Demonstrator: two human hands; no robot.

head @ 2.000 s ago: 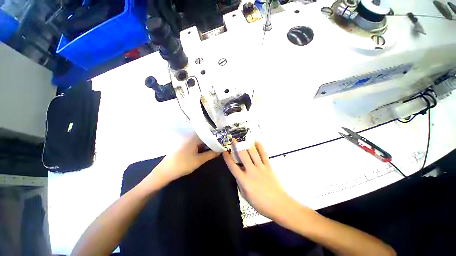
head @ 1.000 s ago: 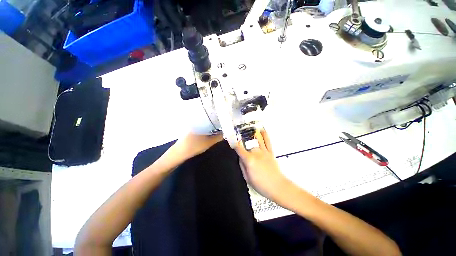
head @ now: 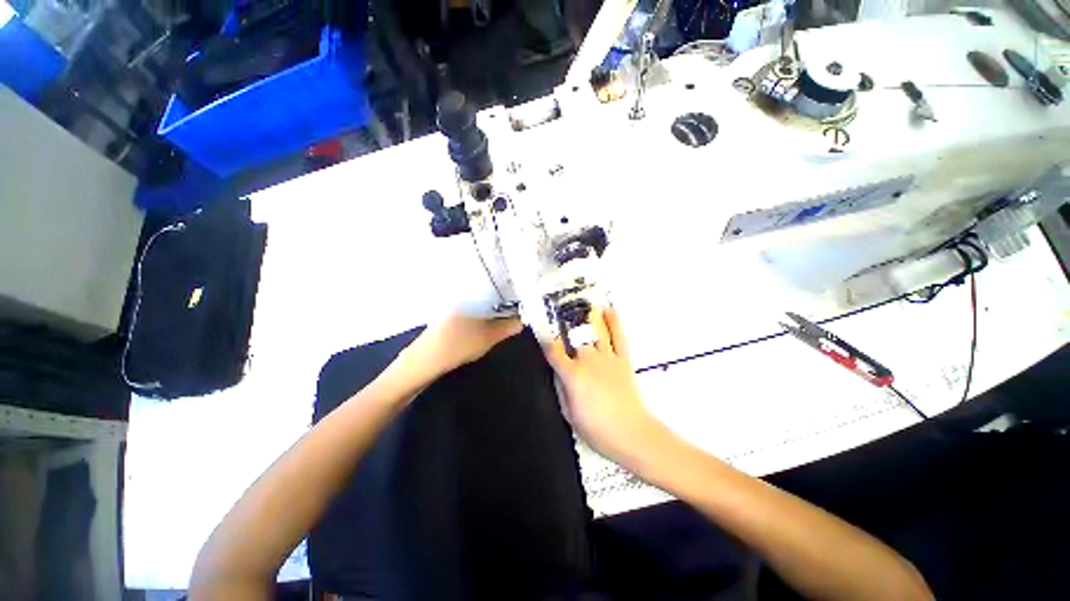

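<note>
A large black panel (head: 452,470) lies flat on the white table, its far edge at the needle area of the sewing machine (head: 657,176). My left hand (head: 469,340) rests on the panel's far edge, left of the needle, its fingertips partly hidden by the machine head. My right hand (head: 598,382) is at the presser foot area (head: 575,315), fingers bent at the panel's right edge; the machine head hides some fingertips. A narrow black strip (head: 716,351) runs from the right across the table to my right hand.
A stack of black pieces (head: 194,299) with a small pale label lies at the table's left. Red-and-black snips (head: 839,350) lie right of the needle. Black knobs (head: 465,135) stand on the machine head. A blue crate (head: 270,108) with dark pieces is behind the table.
The camera view has shifted, moving the scene slightly. My right hand has come in closer to the needle area than two seconds ago. My left hand stays on the panel's far edge.
</note>
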